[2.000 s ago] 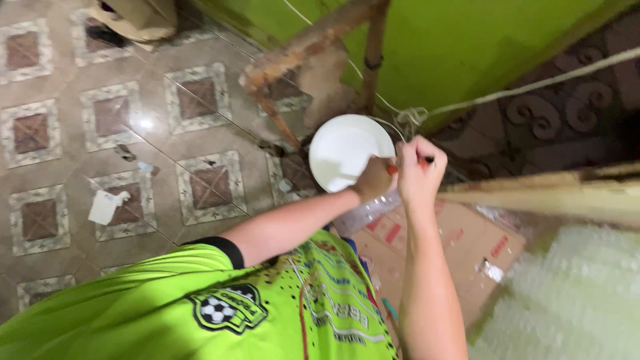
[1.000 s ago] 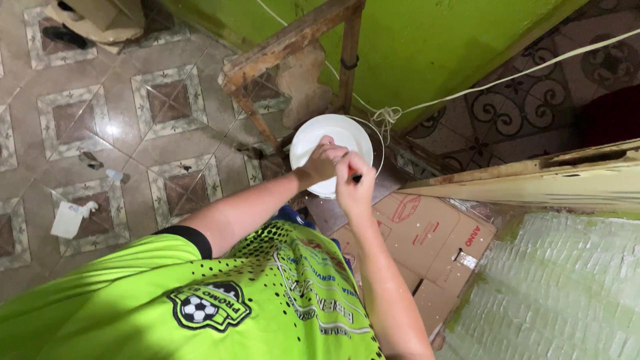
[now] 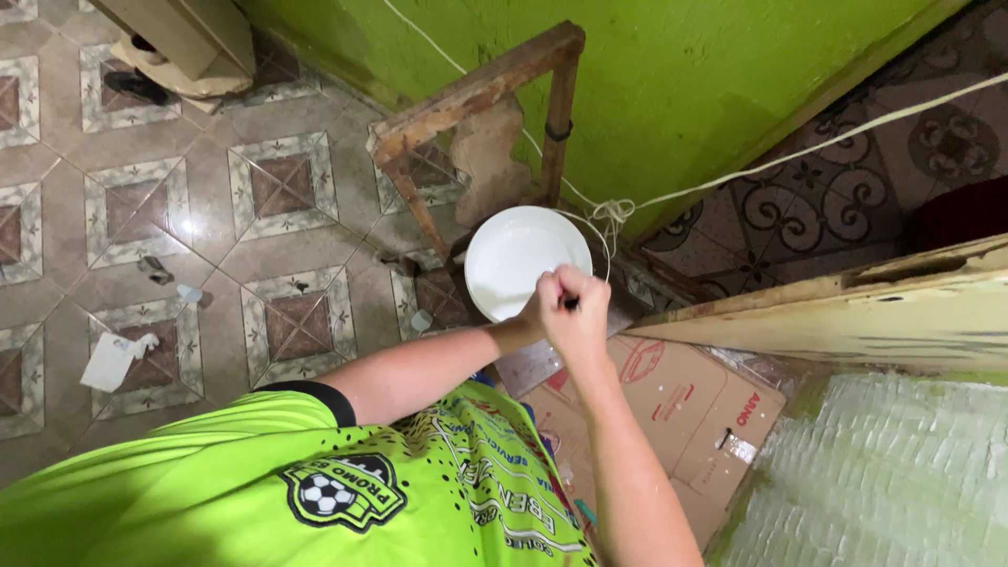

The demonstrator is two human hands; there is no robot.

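A round white tub (image 3: 516, 252) with white contents stands on a dark seat or board beside the wooden frame of a chair back (image 3: 480, 83). Over the tub's near right rim, my right hand (image 3: 579, 311) is closed around a dark handle whose end shows at the fist. Its lower part is hidden, so the tool's kind cannot be told. My left hand (image 3: 537, 307) is against the right one, mostly covered by it; what its fingers hold cannot be seen. White cord (image 3: 614, 211) hangs in a knot just beyond the tub.
A flattened cardboard box (image 3: 669, 402) lies below my right forearm. At the right are a wooden door edge (image 3: 850, 303) and a white-smeared green wall (image 3: 882, 472). A paper scrap (image 3: 110, 362) lies on the tiled floor (image 3: 213, 315). The cord stretches across the upper right.
Both hands stay together at the tub. They are now over its near right rim, whereas one second ago they were over its middle. The view has shifted somewhat.
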